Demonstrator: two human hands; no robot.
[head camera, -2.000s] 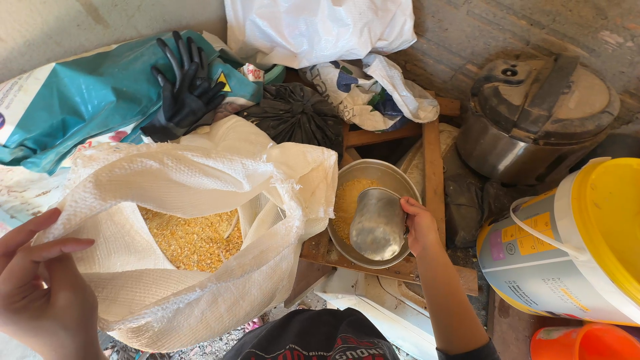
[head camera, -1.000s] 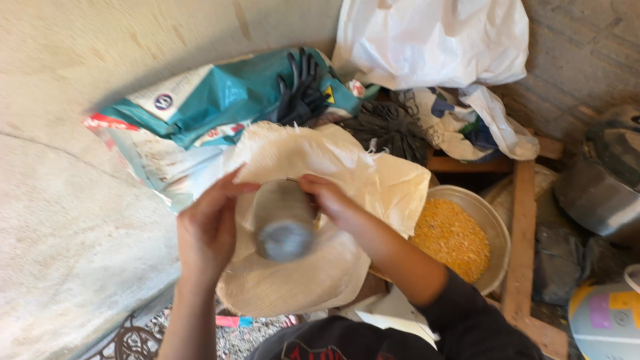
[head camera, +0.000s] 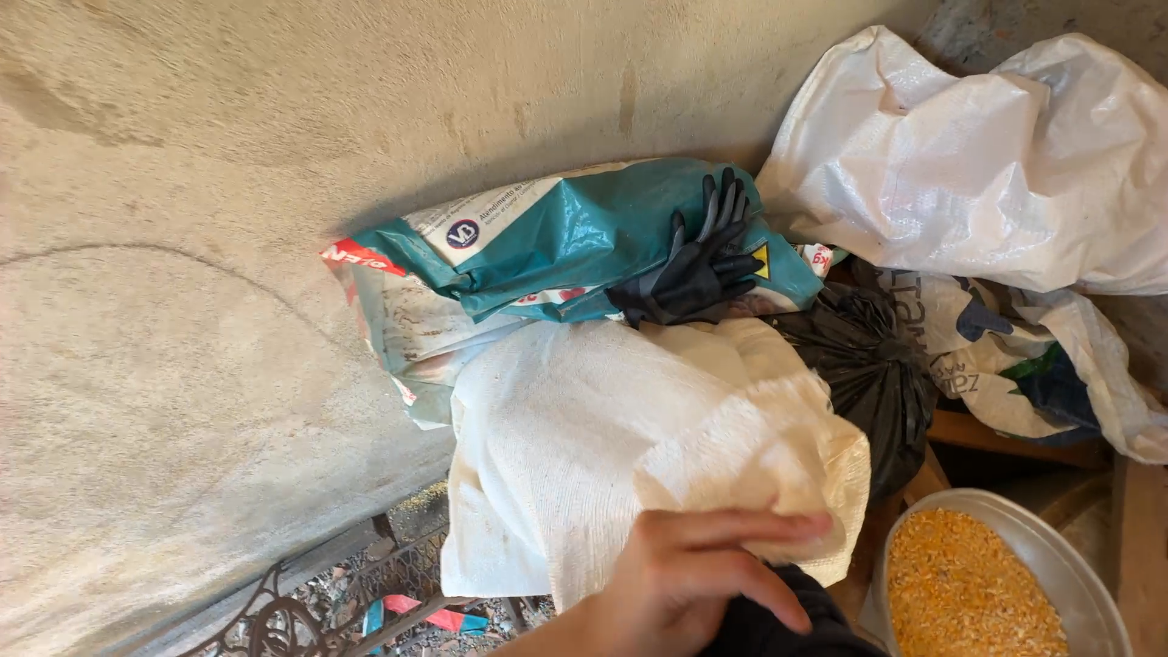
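My left hand (head camera: 698, 570), slightly blurred, reaches in from the bottom with its fingers apart and nothing between them. It is in front of the lower right part of a white woven sack (head camera: 575, 438), whose mouth is folded over so that its contents are hidden. Black cloth (head camera: 776, 616) shows just behind the hand. My right hand cannot be seen. At the lower right, a round metal bowl (head camera: 1090, 575) holds cracked yellow corn (head camera: 967, 584). The metal cup is out of sight.
Behind the sack lies a teal plastic bag (head camera: 584, 233) with black gloves (head camera: 698, 265) on it. A knotted black bag (head camera: 867, 365) and a large white sack (head camera: 967, 164) sit to the right. A rough wall (head camera: 228, 228) rises at the left, above ornate metalwork (head camera: 287, 620).
The sack's mouth, open two seconds ago with corn showing, is now folded over. The metal cup, between my hands a second ago, has left view, as has my right hand. The view has swung left.
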